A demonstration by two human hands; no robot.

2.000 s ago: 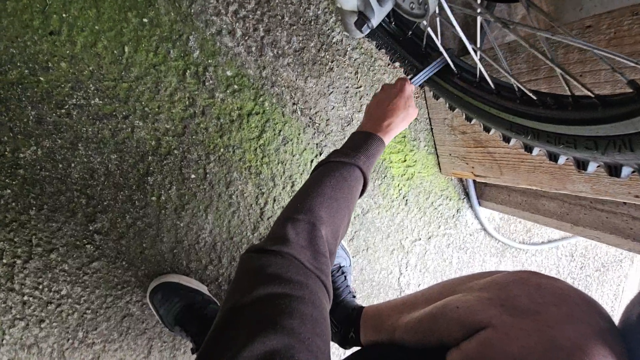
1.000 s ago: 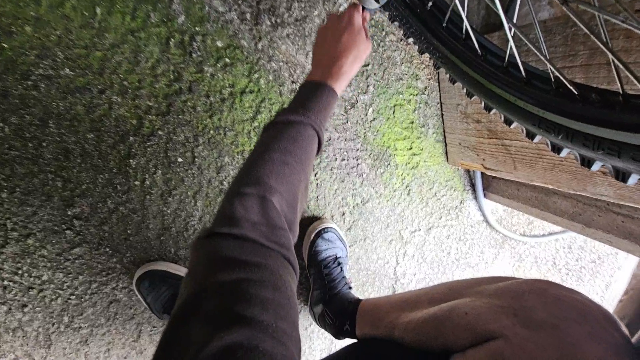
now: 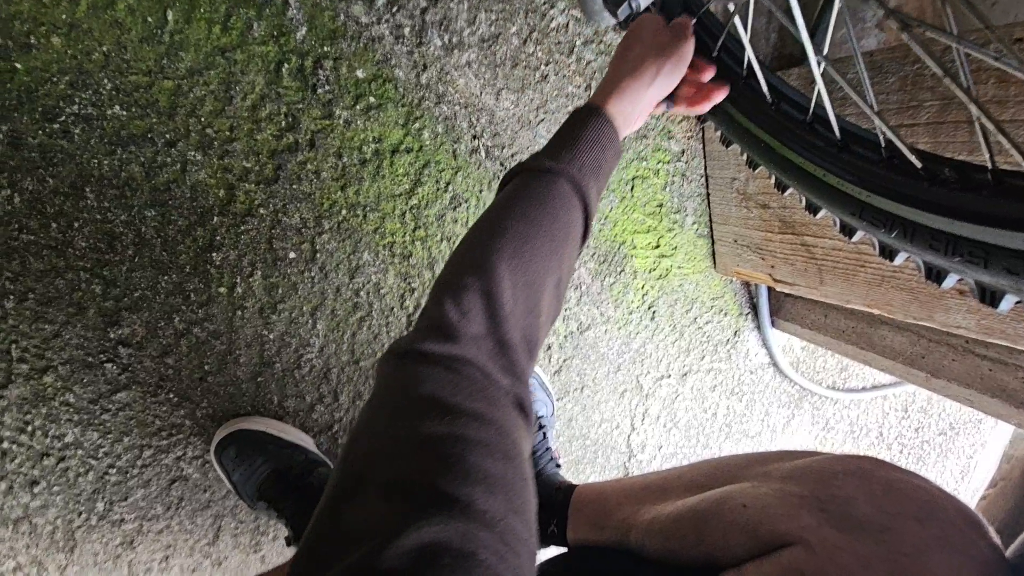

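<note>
My left hand (image 3: 652,68), in a dark brown sleeve, reaches to the near edge of a bicycle wheel. Its thumb side and fingertips are at the knobbly black tyre (image 3: 808,180) and rim. The lower fingers are curled and lie in front of the tyre. Whether the thumb and index finger pinch something cannot be told. Metal spokes (image 3: 816,72) run up and right from the rim. A silvery metal part (image 3: 600,10) lies just past the hand at the top edge, mostly cut off. My right hand is not in view.
Wooden boards (image 3: 800,248) stand behind and below the tyre, with a grey hose or cable (image 3: 784,368) curving beneath them. The ground is rough concrete (image 3: 480,88) with green moss. My shoes (image 3: 268,472) and bent bare leg (image 3: 720,500) are at the bottom.
Two seconds ago my left hand held a slim grey-blue object against the spokes; it is not visible now. Since one second ago the hand has come to the tyre from the metal part, its lower fingers loosened.
</note>
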